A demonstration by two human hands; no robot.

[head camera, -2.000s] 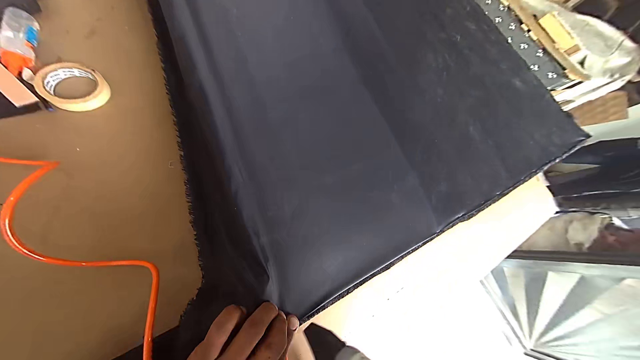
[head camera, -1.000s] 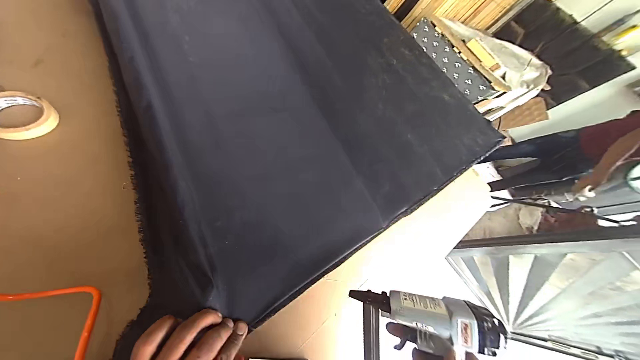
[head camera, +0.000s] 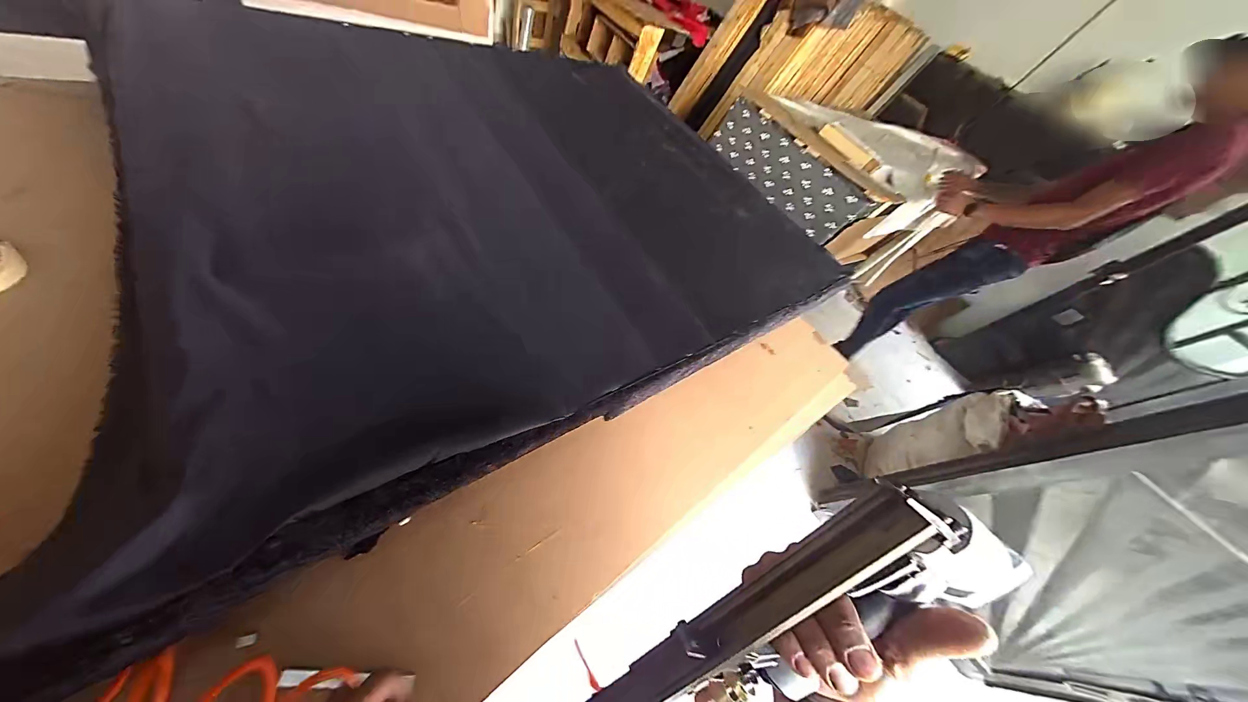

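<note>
Black fabric spreads over a wide flat piece on the brown work surface; its left edge is frayed and its lower edge runs diagonally. At the lower right, my right hand is closed around a pneumatic staple gun, whose long dark magazine faces the camera. Only fingertips of my left hand show at the bottom edge, beside a small white strip and the coiled orange air hose. Whether those fingers hold anything is hidden.
A person in a red shirt stands at the upper right, hands at a patterned dark panel and wrapped material. Stacked wooden slats lie behind. A grey metal-framed panel is at the right. Part of a tape roll shows at the left edge.
My left hand has left the fabric's lower corner, where it rested in both earlier frames. The staple gun has turned in my right hand. The view has shifted, with more of the other person showing.
</note>
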